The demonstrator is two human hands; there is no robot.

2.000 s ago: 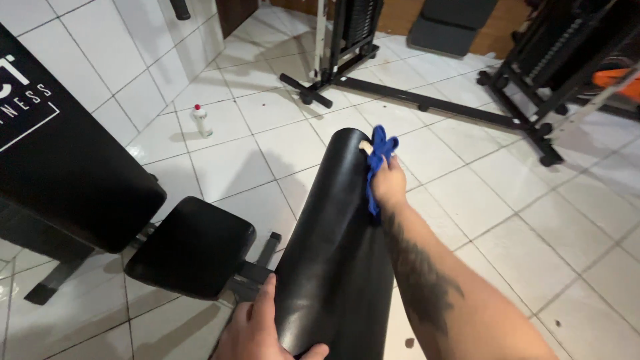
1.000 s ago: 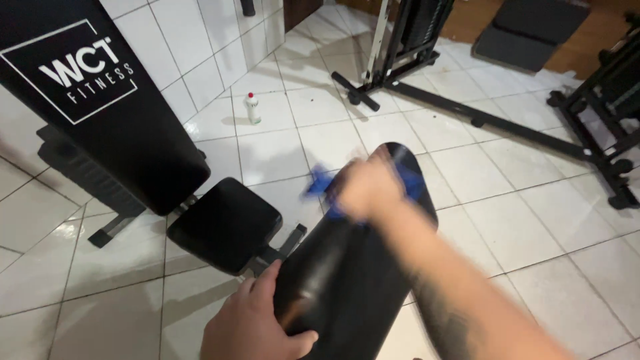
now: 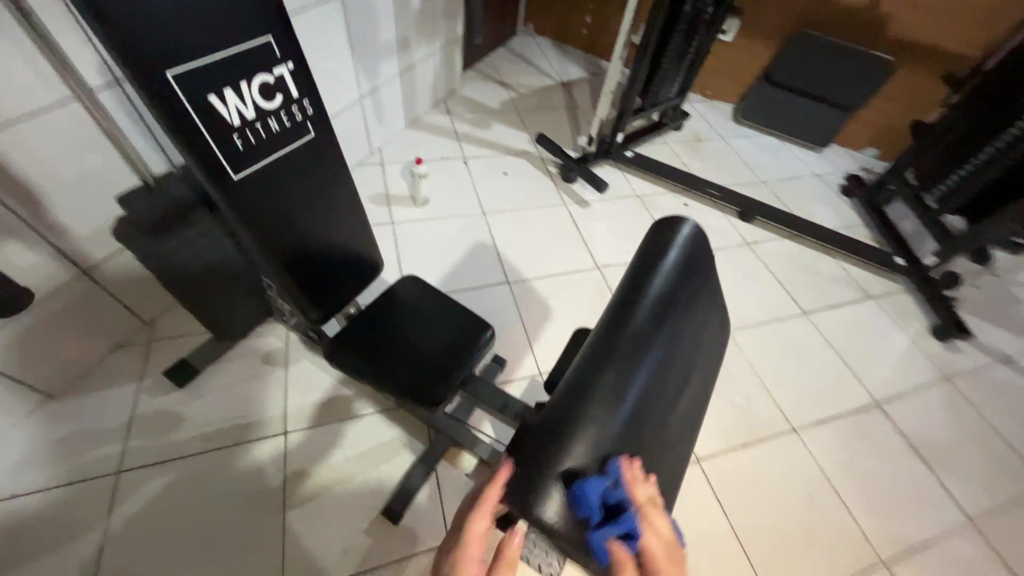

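A bunched blue cloth lies under my right hand, pressed on the near end of a black padded cushion of a weight bench. My left hand is at the cushion's near left edge, fingers spread, holding nothing. Left of the cushion are the bench's square black seat and its tall black backrest, which bears white lettering of the maker WCT Fitness.
A small bottle with a red cap stands on the white tiled floor by the wall. A black machine frame crosses the floor behind the cushion. A dark folded pad leans against the brown wall at the back right.
My right hand has moved with the blue cloth from the cushion's far end to its near end. My left hand stays at the near left edge. The view has shifted.
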